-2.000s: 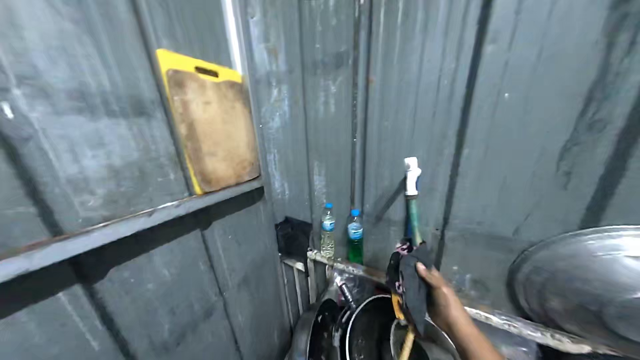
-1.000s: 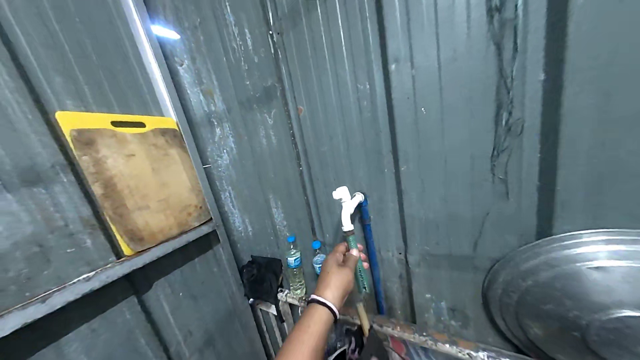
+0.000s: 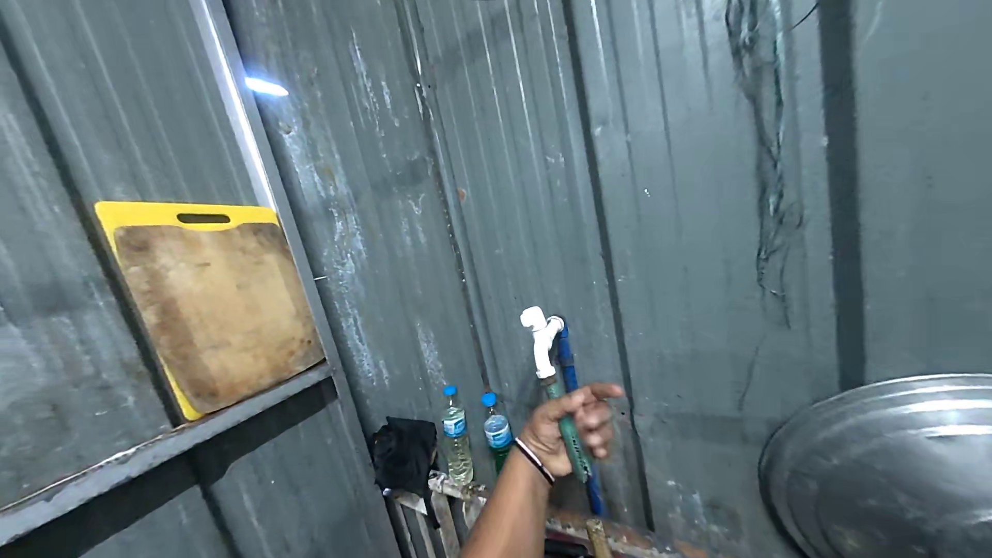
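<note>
My left hand [image 3: 573, 430], with a black-and-white band at the wrist, is at a short green hose [image 3: 572, 442]. The hose crosses in front of the palm, the index finger points right and the other fingers are loosely bent, not wrapped round it. Whether the palm touches the hose is unclear. Its upper end joins a white plastic tap [image 3: 545, 341]. Behind the hose, a blue pipe [image 3: 569, 364] runs down the wall from the tap. Left of the hand stand a clear plastic bottle [image 3: 457, 446] and a green-bottomed bottle [image 3: 497, 430], both blue-capped. My right hand is out of view.
A yellow-edged cutting board [image 3: 221, 310] leans on a metal wall ledge [image 3: 155, 457] at left. Black plastic or cloth [image 3: 404, 456] hangs over a rack [image 3: 446, 515] beside the bottles. A large round metal tray or lid [image 3: 891, 473] stands at lower right. Corrugated metal walls surround the corner.
Two seconds ago a hand from the right held something dark by the hose; that hand has left view. My left hand came in, had its fingers round the hose, and has since loosened them.
</note>
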